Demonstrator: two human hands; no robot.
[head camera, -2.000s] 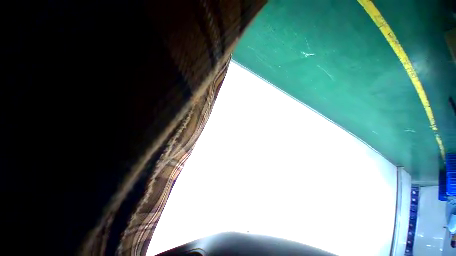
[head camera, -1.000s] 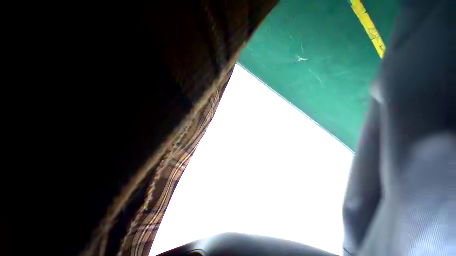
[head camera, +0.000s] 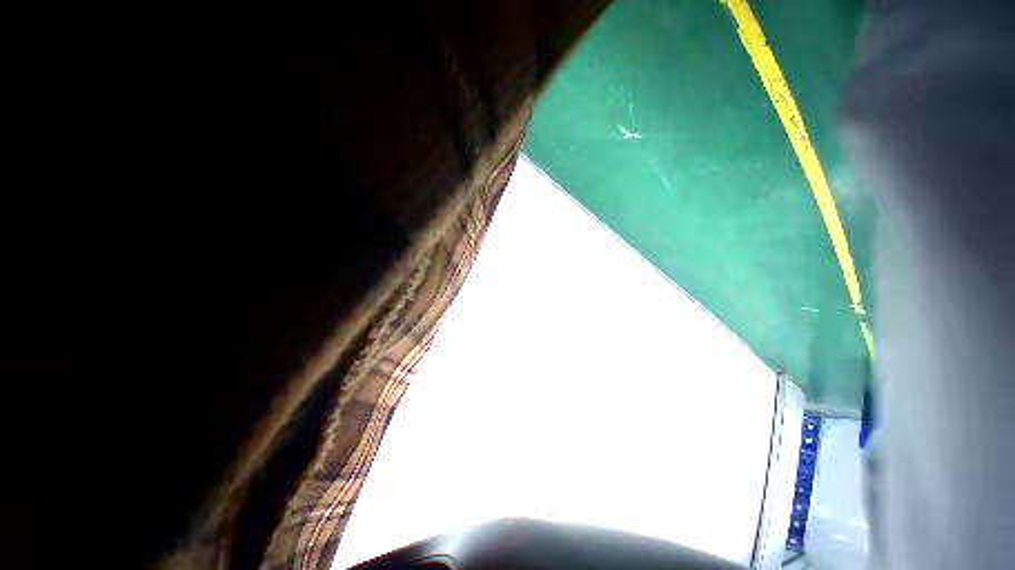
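Neither of my hands is in the picture. Brown plaid cloth (head camera: 384, 367) hangs very close to the lens; its left part is nearly black and hides the left half of the view. A large glaring white surface (head camera: 579, 367) lies beside the cloth, too bright to show any detail. A blurred grey cloth-like shape (head camera: 946, 290) fills the right side close to the lens; I cannot tell whose it is.
A green floor (head camera: 701, 167) with a yellow line (head camera: 804, 150) lies beyond the white surface. A pale structure with a blue perforated strip (head camera: 804, 479) stands at the lower right. A smooth dark curved object (head camera: 545, 548) sits at the bottom edge.
The grey shape was absent two seconds ago, came in from the right, and now covers slightly less. The yellow line and blue strip sit further left than two seconds ago.
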